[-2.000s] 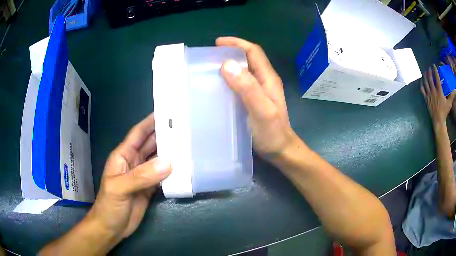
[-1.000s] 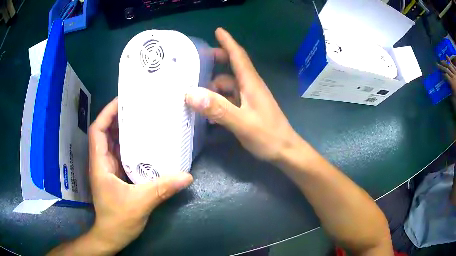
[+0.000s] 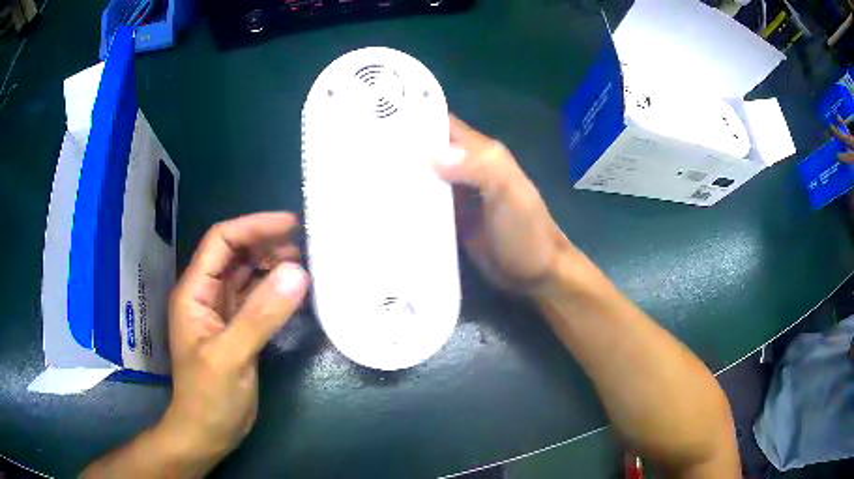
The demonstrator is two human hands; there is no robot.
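The white fan unit is held upright in the picture, its oval white cover facing me. Round slotted vent grilles show near its top and bottom ends. My right hand holds its right side, thumb on the cover's edge and fingers hidden behind. My left hand is beside the lower left side, fingers curled, thumb tip close to the edge; whether it touches is hard to tell. The clear tub is hidden behind the cover.
An open blue and white carton stands at left. A second open carton at right holds a white unit. A blue bin and black device are at the back. Another person's hand is by a blue box at far right.
The unit has turned from its translucent side to its white cover facing me, then moved right. My left hand has loosened from its lower end.
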